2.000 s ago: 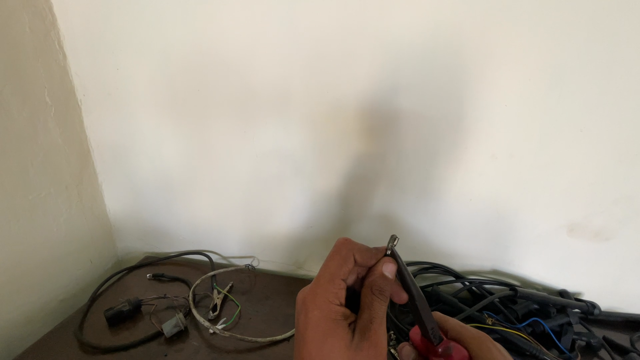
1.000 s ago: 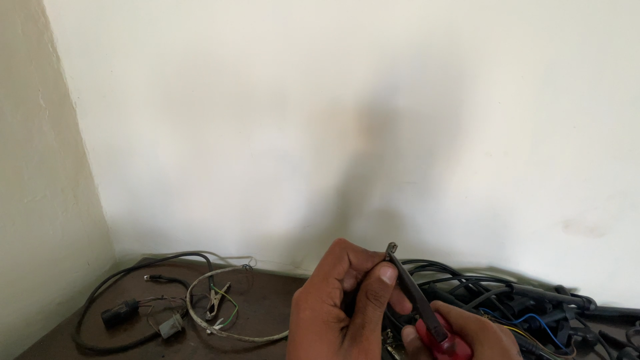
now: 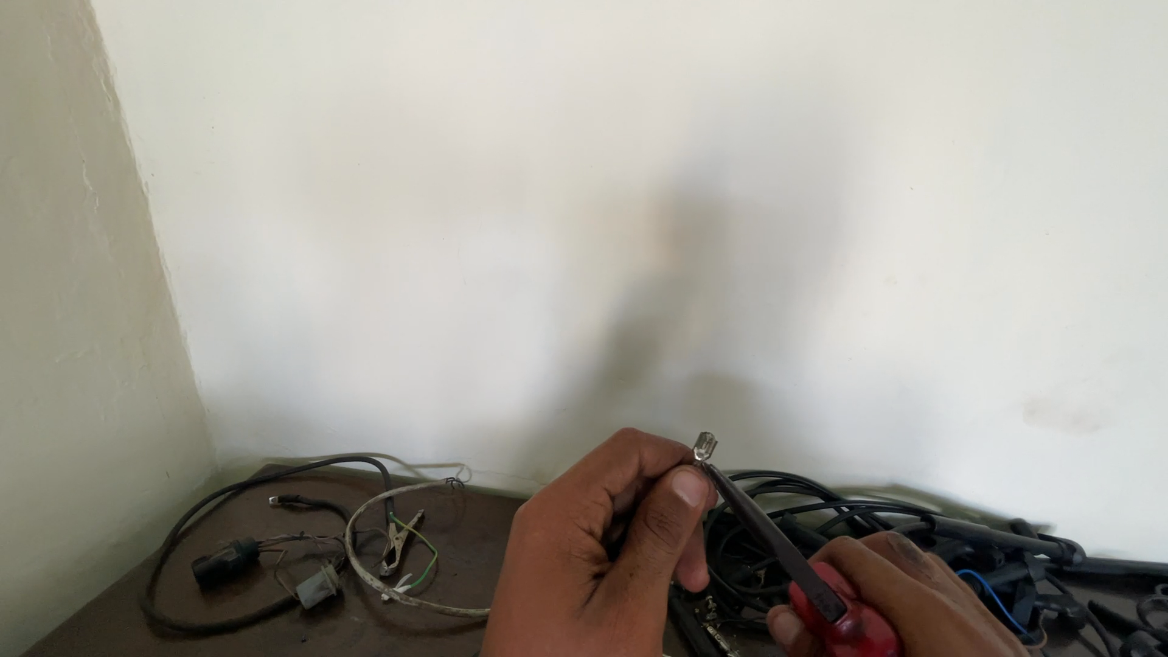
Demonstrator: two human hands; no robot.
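Note:
Between its thumb and index finger, my left hand [image 3: 620, 538] pinches a small metal wire terminal [image 3: 703, 447], whose open end points up. My right hand [image 3: 899, 589] grips the red handle of a tool with a long dark metal shank [image 3: 776, 538], perhaps a screwdriver. The tool's tip touches or lies very near the lower part of the terminal, beside my left thumb. Any wire behind the left fingers is hidden.
On the dark brown table [image 3: 456, 547] at left lie a looped cable [image 3: 155, 584], a black connector [image 3: 224, 563], a grey connector [image 3: 318, 586] and a crocodile clip [image 3: 399, 543]. Black cables and tubing [image 3: 985, 538] are heaped at right. A pale wall [image 3: 547, 228] stands behind.
The tool's tip has moved from beside the terminal's upper end down to its lower part, showing more of the terminal. Both hands keep their holds.

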